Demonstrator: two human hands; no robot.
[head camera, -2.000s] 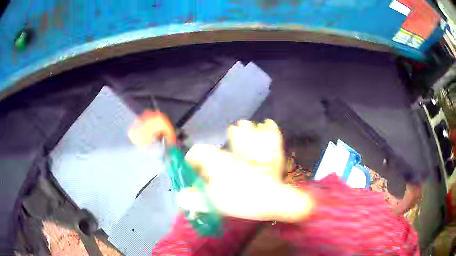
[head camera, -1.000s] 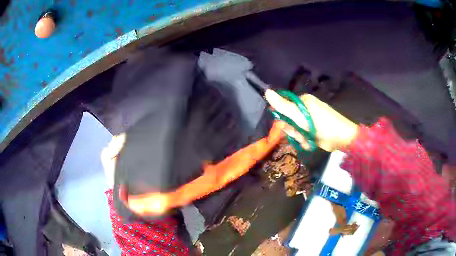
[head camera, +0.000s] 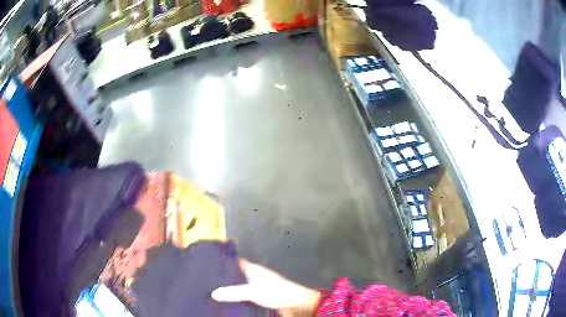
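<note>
My right hand (head camera: 267, 290) is at the bottom, reaching in from the lower right in a red patterned sleeve. Its thumb and fingers grip the edge of a stack of dark fabric pieces (head camera: 186, 282), whose lower part is cut off by the frame's edge. My left hand is not in view. The scissors do not show. A blue and white cutting die (head camera: 102, 303) lies at the bottom left, beside the held stack. Dark fabric (head camera: 68, 217) lies further left by the blue machine (head camera: 7, 247).
A grey floor (head camera: 267, 136) lies ahead. At right is a long white table (head camera: 462, 117) bearing dark stacks (head camera: 530, 86), a strip and blue dies (head camera: 532, 288). Its side shelf holds blue and white dies (head camera: 406, 148). A white bench (head camera: 124, 59) with dark bundles stands at the back.
The view has swung from the blue machine to the floor and white table. The dark stack is now in my right hand. The scissors and my left hand have gone from view.
</note>
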